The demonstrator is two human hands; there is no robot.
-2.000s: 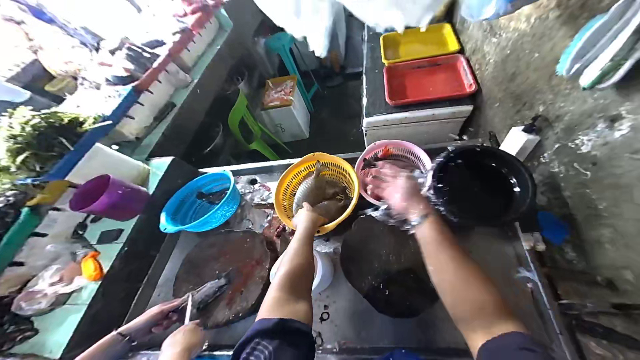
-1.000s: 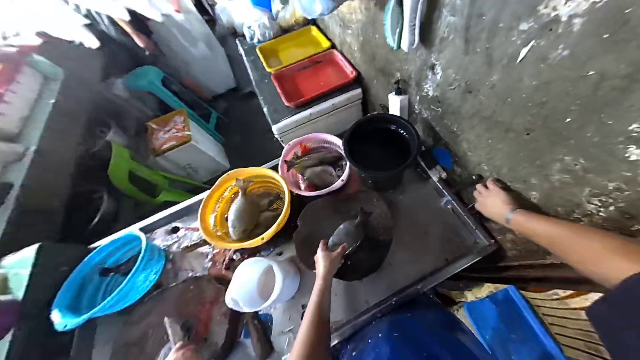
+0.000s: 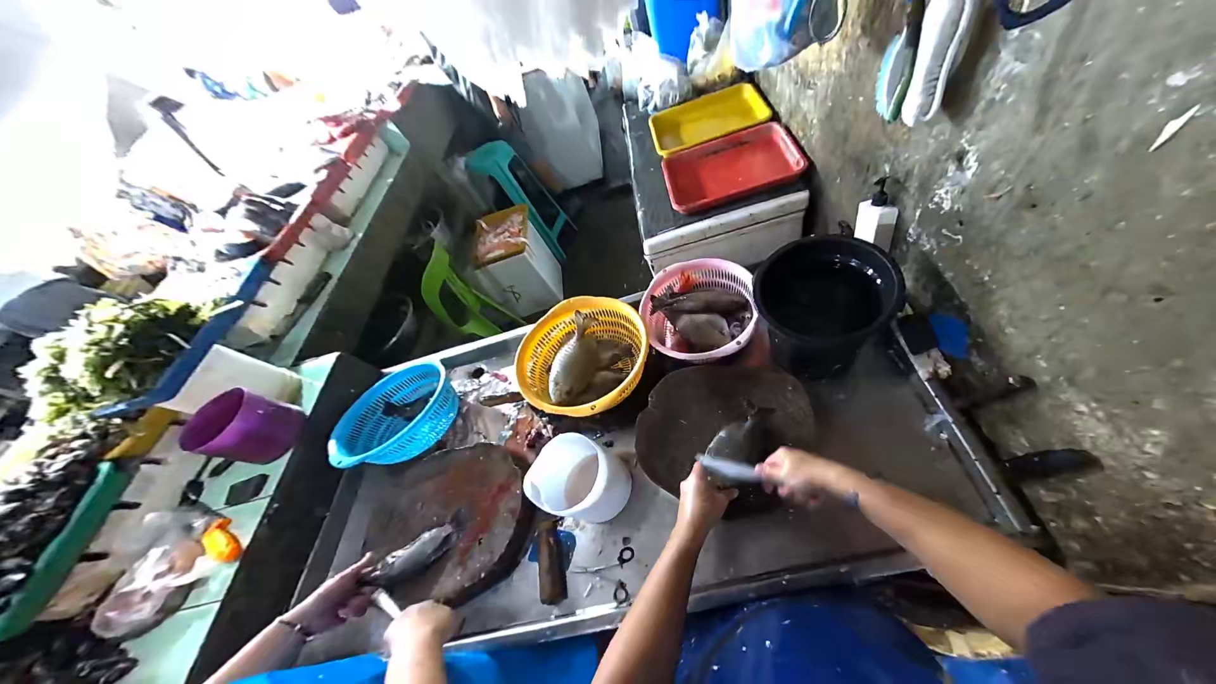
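My left hand (image 3: 705, 496) holds a grey fish (image 3: 737, 441) by its near end on the dark round chopping block (image 3: 670, 418). My right hand (image 3: 803, 475) grips a knife (image 3: 730, 469), whose blade lies across the near end of the fish, by my left fingers. Behind the block stand a pink basket (image 3: 657, 334) with several fish and a yellow basket (image 3: 534, 353) with fish in it. A black basin (image 3: 893, 275) of dark liquid is at the back right. A white tub (image 3: 608, 499) stands left of my left hand.
At left a co-worker's hands (image 3: 425, 622) hold a fish (image 3: 418, 556) and a tool on another wooden block (image 3: 380, 513). A blue basket (image 3: 339, 446) is behind. Knife handles (image 3: 1050, 464) stick out beyond the metal table's right edge (image 3: 959, 446), near the wall. Trays (image 3: 803, 157) rest on a box.
My right hand, at the wall side a second ago, is over the block with a knife in it. The fish I hold was in the yellow basket area or elsewhere earlier; its source is unclear.
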